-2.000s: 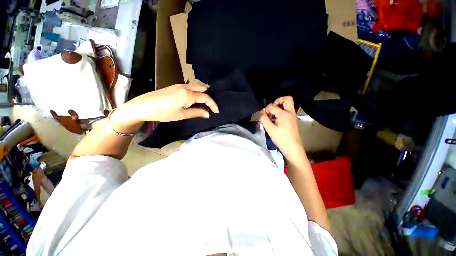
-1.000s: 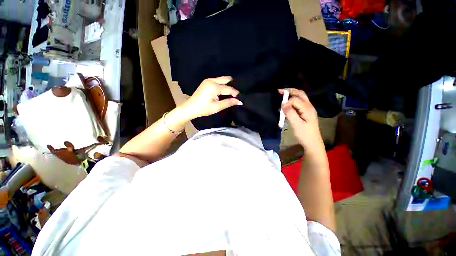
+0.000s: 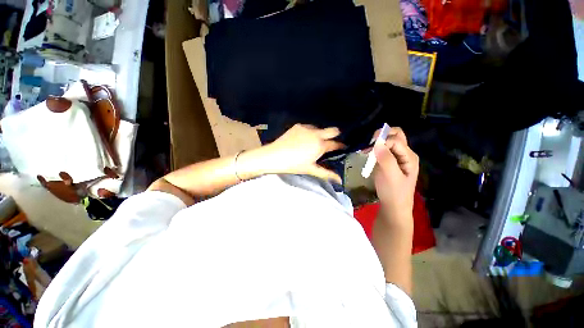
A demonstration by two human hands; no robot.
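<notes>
A stack of black cloth pieces (image 3: 288,64) lies on a tan cardboard sheet (image 3: 392,45) in front of me. More black cloth lies between the stack and my lap, and a dark trail of black cloth (image 3: 512,96) runs off to the right. My left hand (image 3: 301,150) is over the near black cloth, fingers spread; whether it pinches any cloth is hidden. My right hand (image 3: 396,160) holds a white finger-length stick (image 3: 375,151), possibly a seam ripper, to the right of the cloth. Its tip is not clear.
A white bag with brown trim (image 3: 54,144) is on the left table. A red panel (image 3: 422,224) lies low by my right arm. Scissors (image 3: 509,250) lie on the right table's edge. A red plastic bag (image 3: 451,19) and a yellow-edged frame (image 3: 430,83) are beyond.
The right hand has drawn back from the cloth, and the white stick now shows. The left hand has shifted right and spread. The black flap across my lap at left is gone from there.
</notes>
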